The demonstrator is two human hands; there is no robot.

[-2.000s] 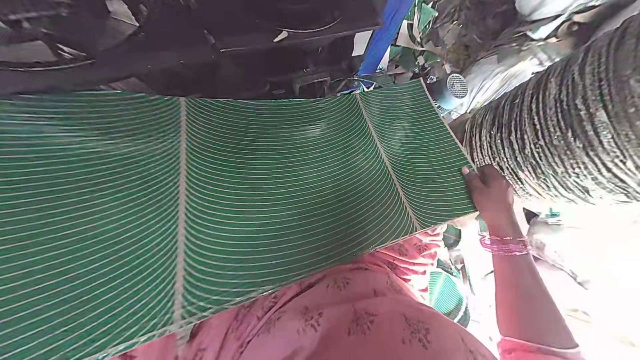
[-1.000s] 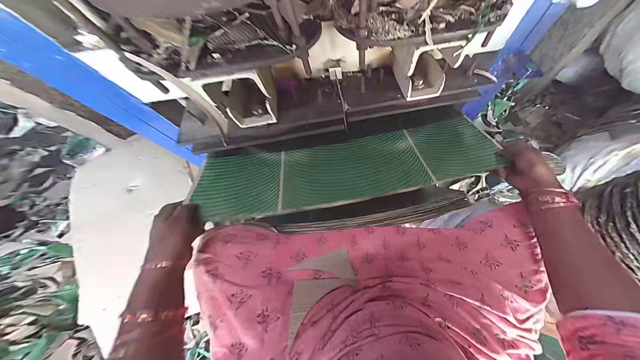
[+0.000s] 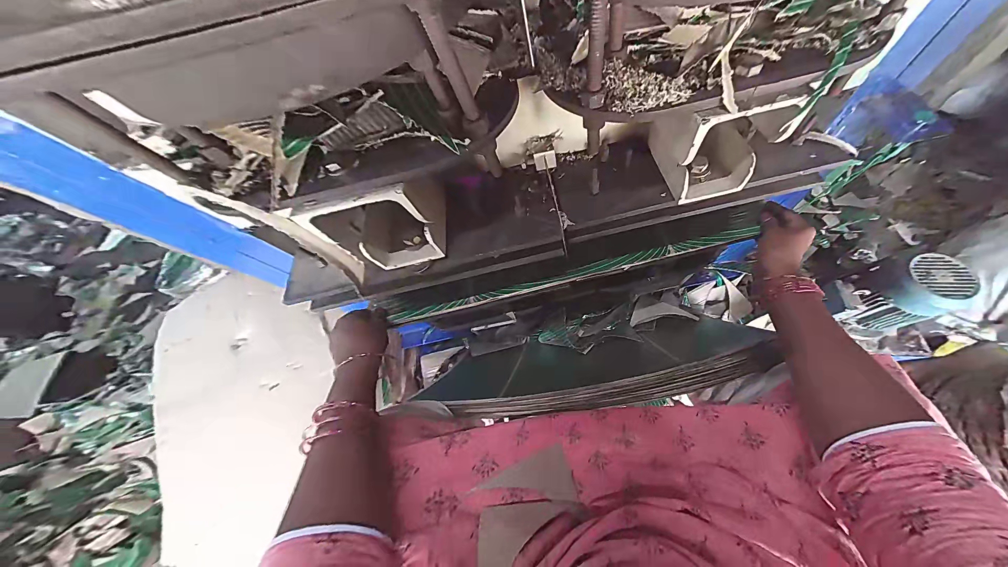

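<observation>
My left hand grips the left end of a green sheet with light curved lines. The sheet's right end is in my right hand. Most of the sheet lies under the dark metal plate of a machine, so only its near edge shows. Below it, nearer my body, a stack of dark green sheets rests in front of my lap. My fingertips are partly hidden at the machine's edge.
Blue frame posts stand on both sides of the machine. Scraps and shavings lie on top of it. A white panel is at my left, with a heap of cut scraps beyond. A motor with a vented cover sits at right.
The green sheet, held broad and open to view before, has moved forward under the machine's plate. Both hands have gone forward with it. The stack below now shows more. The view has shifted.
</observation>
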